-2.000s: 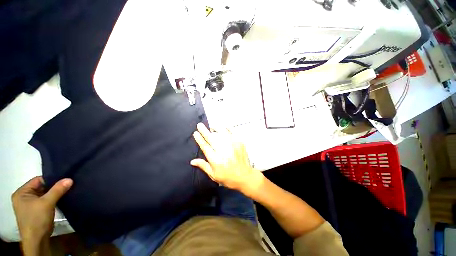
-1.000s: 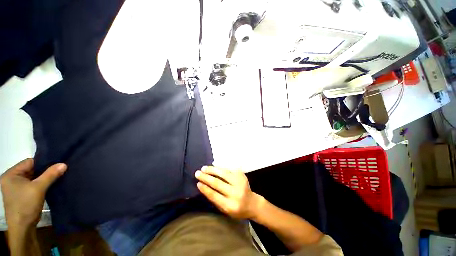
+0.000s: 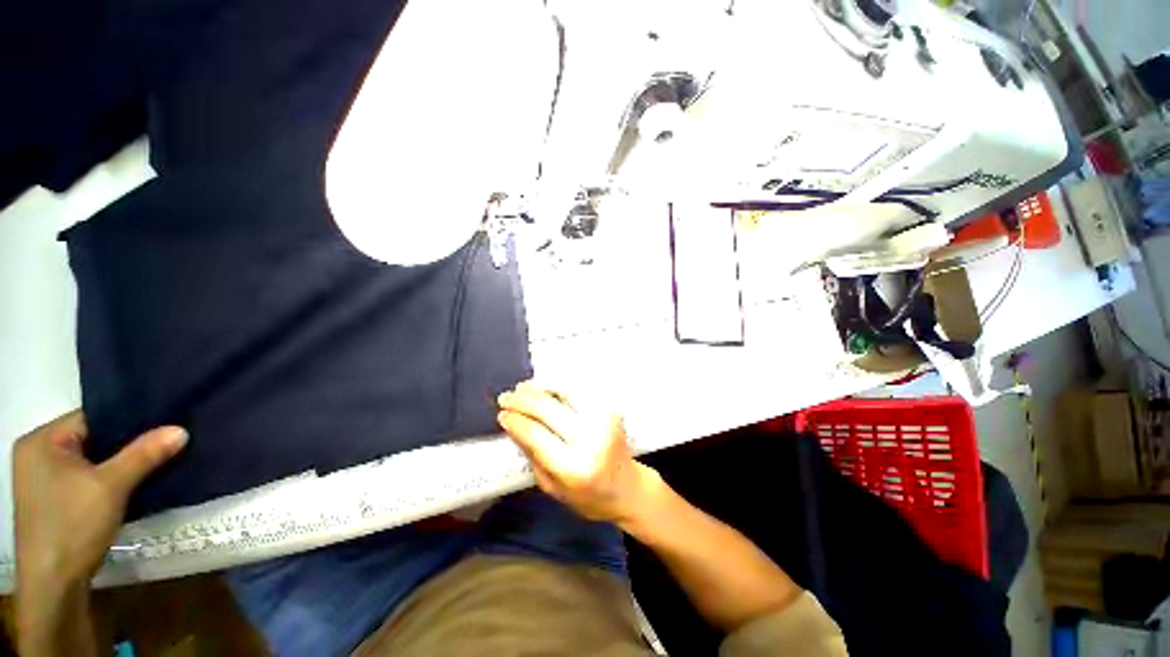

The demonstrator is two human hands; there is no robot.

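Note:
A dark fabric panel [image 3: 295, 334] lies flat on the white table, its upper right part under the presser foot [image 3: 503, 229] of the white sewing machine [image 3: 885, 141]. A dark line or fold runs down near its right edge. My left hand [image 3: 84, 494] grips the panel's lower left edge between thumb and fingers, the fingers partly hidden under the cloth. My right hand [image 3: 565, 449] holds the lower right corner with its fingertips. A large white rounded plate [image 3: 417, 141] covers part of the cloth left of the needle area.
A dark cloth heap [image 3: 64, 77] lies at the upper left. A dark-outlined flat rectangle [image 3: 707, 276] lies on the machine bed. A small open box [image 3: 952, 302] with dark items is farther right. A red basket [image 3: 969, 481] with dark cloth stands below. Ruler marks [image 3: 257, 524] run along the front edge.
The panel has moved up toward the presser foot, baring the table's front edge and ruler marks. My right hand went down to the lower right corner, then up slightly with it.

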